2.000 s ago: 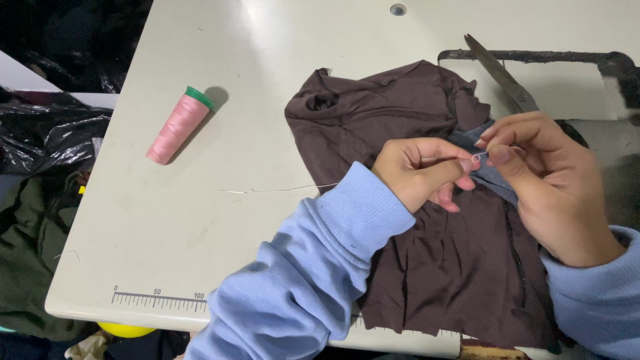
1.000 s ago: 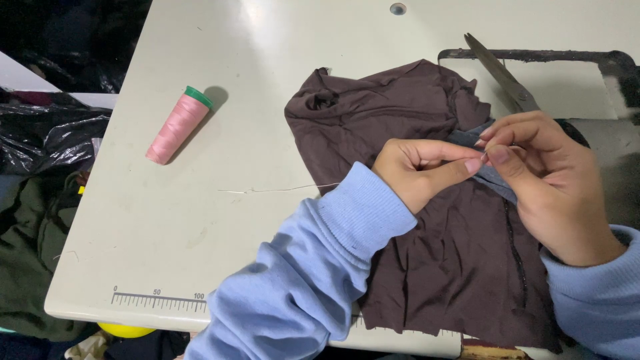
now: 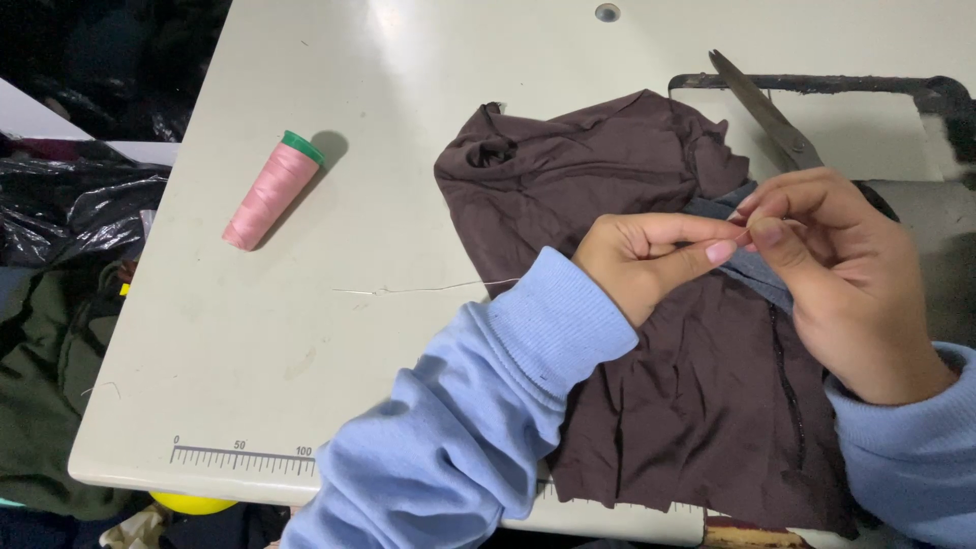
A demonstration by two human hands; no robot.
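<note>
My left hand (image 3: 648,255) and my right hand (image 3: 846,267) meet fingertip to fingertip above a dark brown cloth (image 3: 686,381), pinching a thin light thread between them. Blue-grey fabric (image 3: 762,276) lies under the fingers, on the brown cloth. A sewing needle (image 3: 354,290) rests on the table left of my left sleeve, with thread (image 3: 450,287) running from it toward the sleeve, where it goes out of sight. Scissors (image 3: 762,110) lie with closed blades beyond my right hand, their handles hidden. A cone of pink thread (image 3: 271,194) with a green rim lies at the left.
The pale sewing table (image 3: 381,191) has a printed ruler scale (image 3: 242,459) along its near edge. A dark-edged machine plate (image 3: 839,130) is at the right. Black plastic (image 3: 69,206) and dark green cloth (image 3: 38,366) lie beyond the left edge.
The small loop of thread seen between my fingertips two seconds ago no longer shows. My fingertips have closed together; both hands stay in nearly the same place.
</note>
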